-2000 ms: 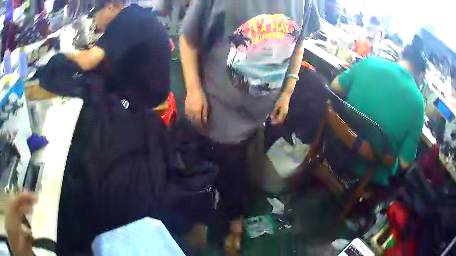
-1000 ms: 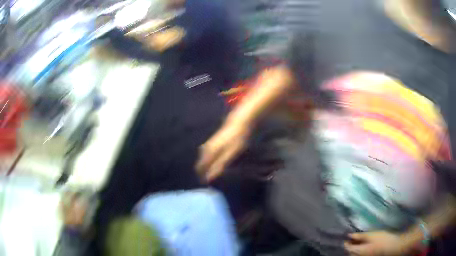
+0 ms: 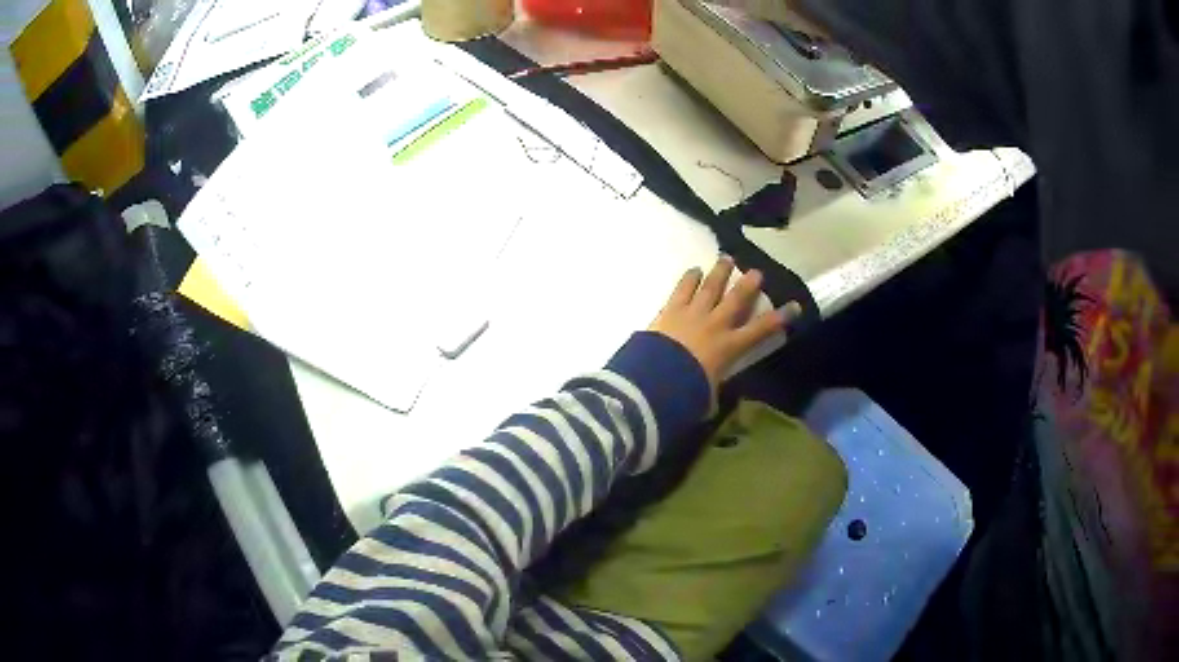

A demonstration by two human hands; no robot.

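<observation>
My left hand [image 3: 727,317] rests palm down at the right edge of white paper sheets [image 3: 388,259], fingers spread, gripping nothing. Its striped sleeve crosses the papers from the lower left. A small white block, perhaps an eraser [image 3: 464,339], lies on the sheets. A workbook with green characters [image 3: 300,78] shows under the top edge of the sheets, and a yellow corner [image 3: 215,295] at the left. My right hand is not in view. More striped cloth shows at the bottom edge; whether it is a sleeve or shirt is unclear.
A cream and metal machine [image 3: 763,78] stands at the upper right, beside a black strip [image 3: 765,203]. A light blue stool [image 3: 879,530] stands beyond my green-trousered knee. A striped post [image 3: 91,97] is upper left. A person's printed shirt [image 3: 1118,388] is at the right.
The view has swung from the standing people and workshop to the paper-covered table. My left hand now shows clearly on the papers. The phone at the lower right two seconds ago is out of view.
</observation>
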